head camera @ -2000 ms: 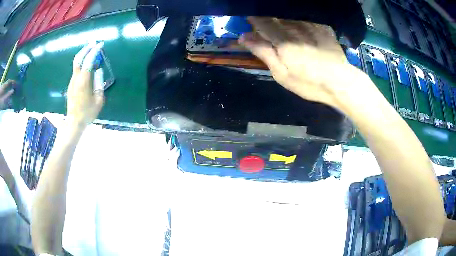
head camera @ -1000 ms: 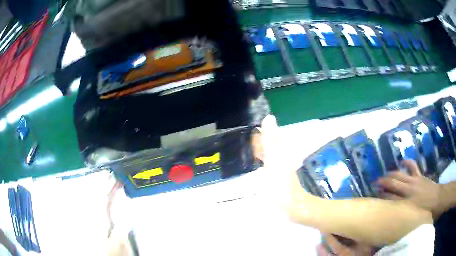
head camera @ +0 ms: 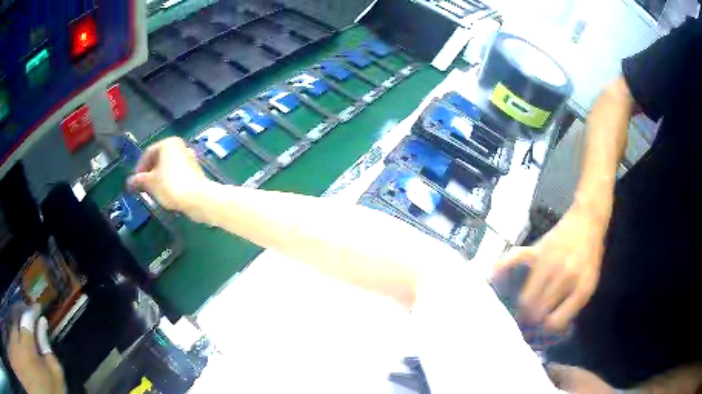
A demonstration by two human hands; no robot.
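Observation:
My right hand (head camera: 173, 175) is over the green belt (head camera: 192, 265), its fingertips bent together beside a small dark-blue edge; whether it grips anything is unclear. A phone middle frame with a blue patch (head camera: 131, 215) lies on the belt just below that hand. My left hand (head camera: 35, 358), with white finger cots, is at the lower left edge by the orange-brown fixture (head camera: 38, 281) in the black-covered press (head camera: 96, 323). Its fingers reach the fixture's near side; whether they hold something cannot be told.
More frames (head camera: 281, 100) lie in a row on the belt. Stacked frames (head camera: 423, 196) lie on the white surface, with a round black container (head camera: 523, 85) behind. Another person's hand (head camera: 566, 265) is at the right. A black compartment tray (head camera: 223, 46) lies beyond the belt.
The view has swung right, so the press is now at the lower left. My right hand has moved from the press's right side to above the belt. My left hand is now by the fixture.

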